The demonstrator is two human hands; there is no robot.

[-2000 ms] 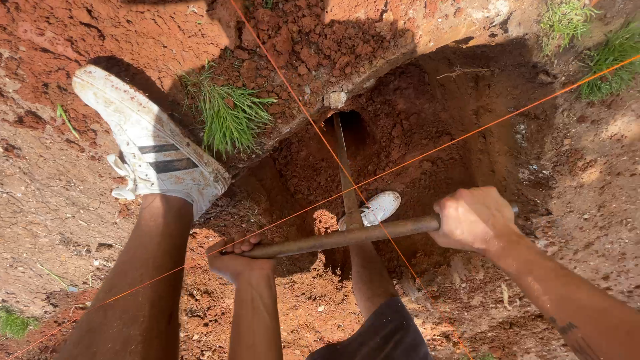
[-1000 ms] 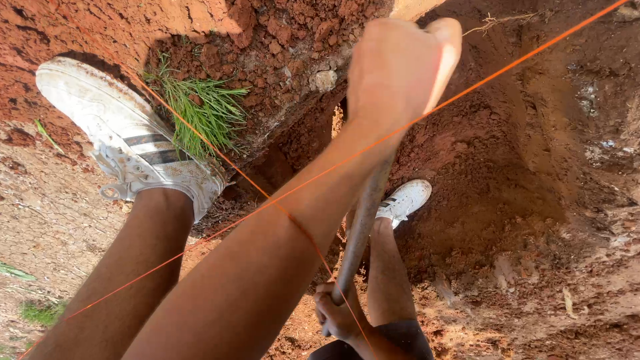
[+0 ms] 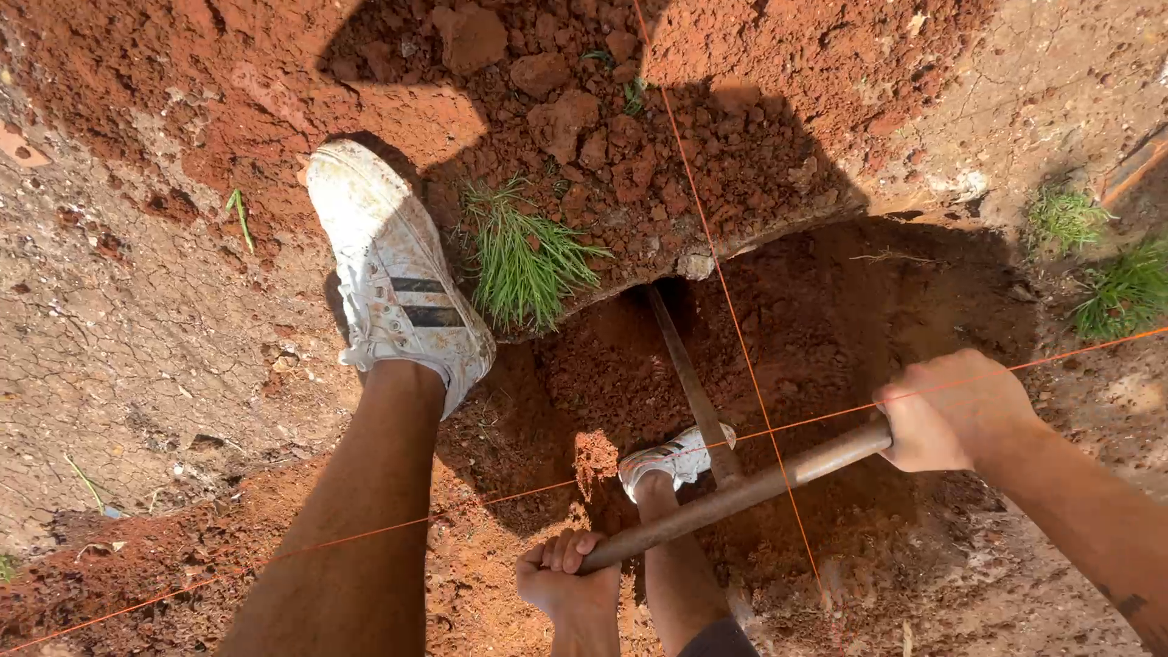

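Observation:
A rusty metal T-handle (image 3: 737, 494) lies slantwise at lower centre. My left hand (image 3: 569, 580) is closed around its lower left end, and my right hand (image 3: 956, 412) grips its right end. From the handle's middle a metal shaft (image 3: 683, 370) runs up into a dark round hole (image 3: 669, 301) in the red soil; its lower end is hidden there. Near the shaft one white shoe (image 3: 671, 459) with dark stripes stands down in the dug pit. The other white shoe (image 3: 392, 265) rests on the higher ground at left.
Two taut orange strings (image 3: 693, 173) cross above the handle. A grass tuft (image 3: 529, 260) grows beside the left shoe, with loose soil clods (image 3: 566, 123) above it. The pit's edge (image 3: 776, 233) curves to the right, toward more grass (image 3: 1127, 290) and a small stone (image 3: 695, 266) on the rim.
The handle has swung from nearly upright in view to a slant. My right hand has moved from top centre to the right, uncovering the shaft and hole; my left hand still grips the other end.

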